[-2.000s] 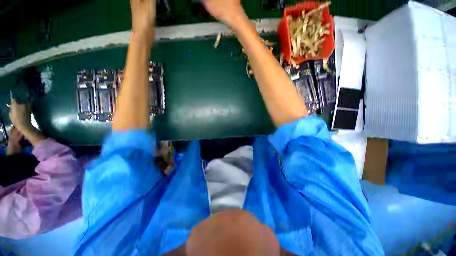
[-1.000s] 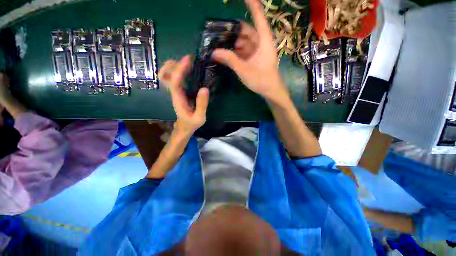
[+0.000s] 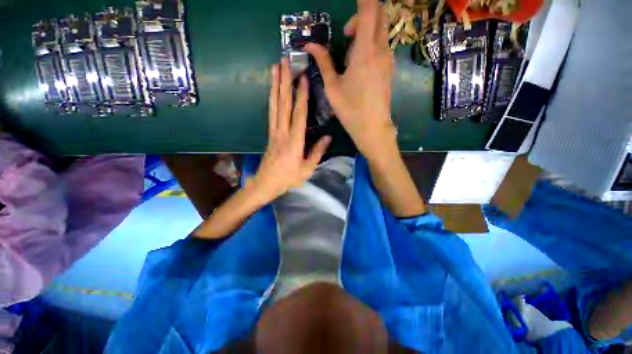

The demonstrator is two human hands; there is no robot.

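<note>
An open phone chassis (image 3: 307, 31) lies on the green bench in front of me, its top end with small metal parts showing. A dark slab that looks like a battery (image 3: 319, 99) lies over its lower part, slightly slanted, between my hands. My left hand (image 3: 287, 142) lies along the chassis's left side, fingers straight and touching it. My right hand (image 3: 364, 86) is at the right side, its thumb at the slab's upper end and its fingers pointing away. The hands hide much of the chassis and slab.
Several phone units (image 3: 114, 62) stand in a row at left, two more (image 3: 463, 72) at right. Tan liner strips (image 3: 409, 24) lie beside a red bin (image 3: 495, 8). A white strip with black rectangles (image 3: 530, 100) and a pale ribbed box (image 3: 589, 97) are far right. Pink sleeve at left; blue sleeve at right.
The hands reached to the far side, then came back with a dark unit. The unit now lies on the bench, with both hands closer in over it. The view has shifted.
</note>
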